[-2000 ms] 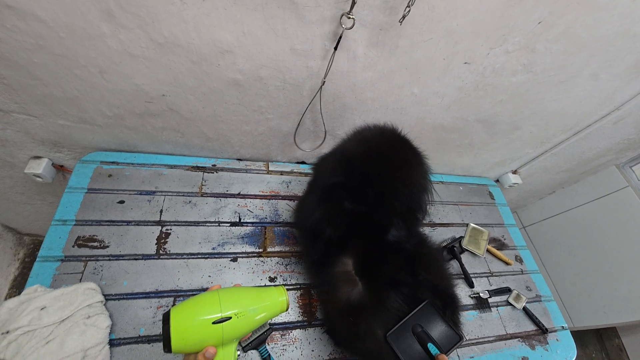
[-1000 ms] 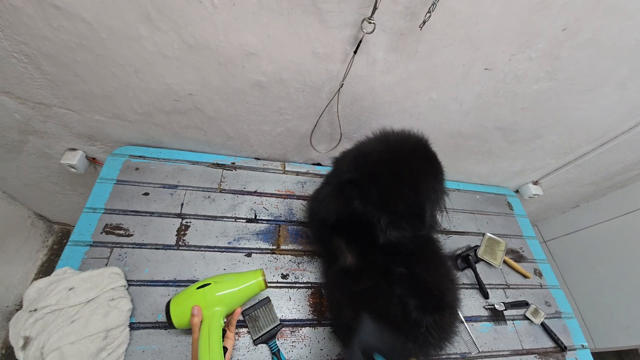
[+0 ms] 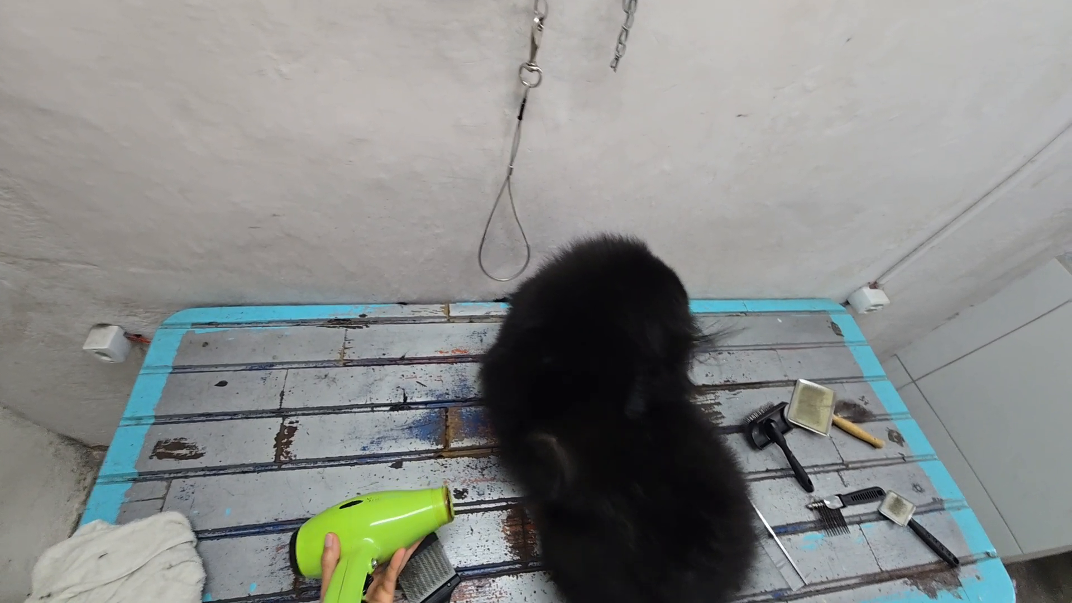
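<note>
A black, long-haired animal (image 3: 620, 419), its head not distinguishable, is on a worn grey table with a light blue border (image 3: 243, 314). My left hand (image 3: 368, 565) is closed around the handle of a lime-green hair dryer (image 3: 377, 526), whose nozzle points right toward the animal's fur. Beside the fingers, below the nozzle, a slicker brush (image 3: 429, 569) shows its grey pin pad; its support is hidden. My right hand is out of sight.
At right lie a black slicker brush (image 3: 779, 435), a wooden-handled one (image 3: 811, 407), a black-handled comb (image 3: 846, 504), a small slicker brush (image 3: 917, 526) and a metal comb (image 3: 779, 548). A whitish towel (image 3: 121, 561) lies front left. A wire loop (image 3: 504, 230) hangs at the wall.
The black slicker brush that the right hand held against the animal's fur two seconds ago no longer shows, nor does that hand. The dryer remains in my left hand.
</note>
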